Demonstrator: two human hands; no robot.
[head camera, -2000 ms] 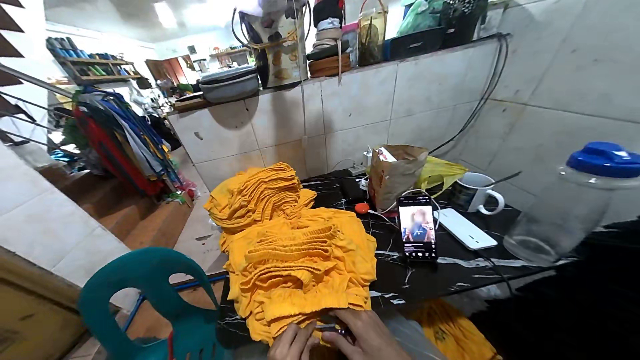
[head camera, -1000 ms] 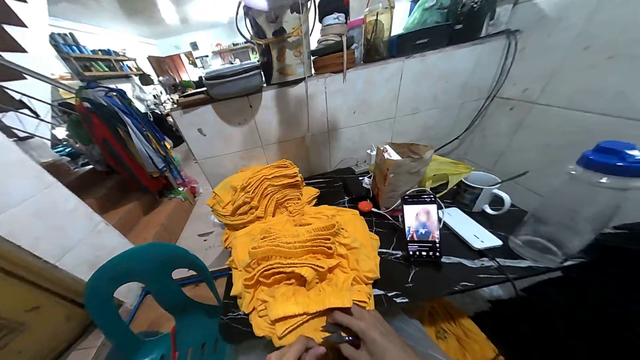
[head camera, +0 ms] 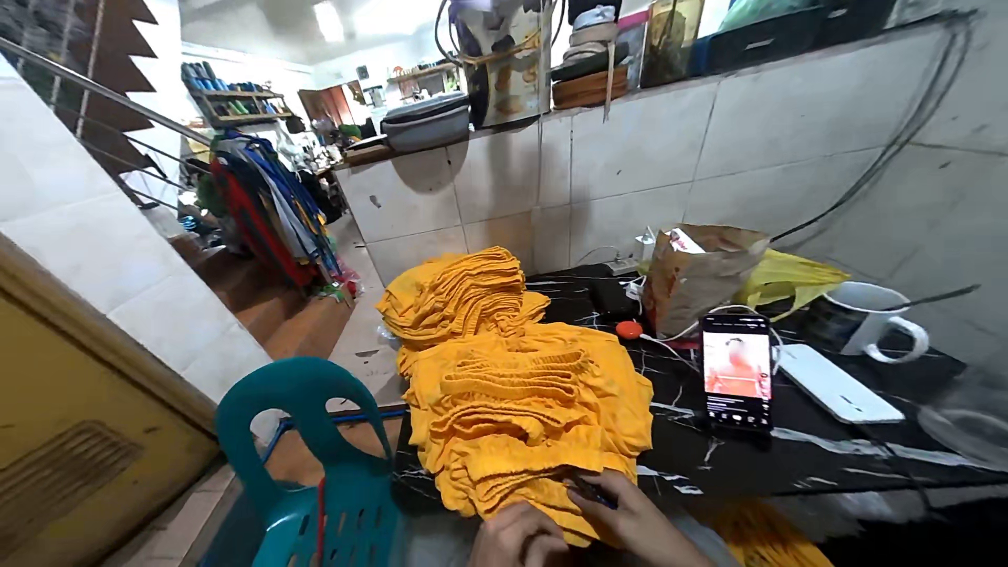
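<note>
Yellow-orange garments with gathered, elastic-looking edges (head camera: 543, 394) lie piled on a black marble-patterned table (head camera: 669, 465). Behind them rises a second folded stack of the same cloth (head camera: 457, 295). At the near edge of the pile, my left hand (head camera: 520, 535) has its fingers bent on the cloth, pinching it. My right hand (head camera: 622, 512) holds a small dark tool (head camera: 591, 490), possibly thread snips, against the garment; its tip is partly hidden by cloth and fingers.
A lit phone (head camera: 737, 374) stands right of the pile, beside a white flat device (head camera: 839, 383), a mug (head camera: 854, 319) and a brown paper bag (head camera: 693, 276). A clear container (head camera: 969, 417) is at the right edge. A green plastic chair (head camera: 315, 465) stands left of the table.
My hands have shifted slightly about the near edge of the cloth, and the dark tool in my right hand now points into the folds. The stacks stay where they were.
</note>
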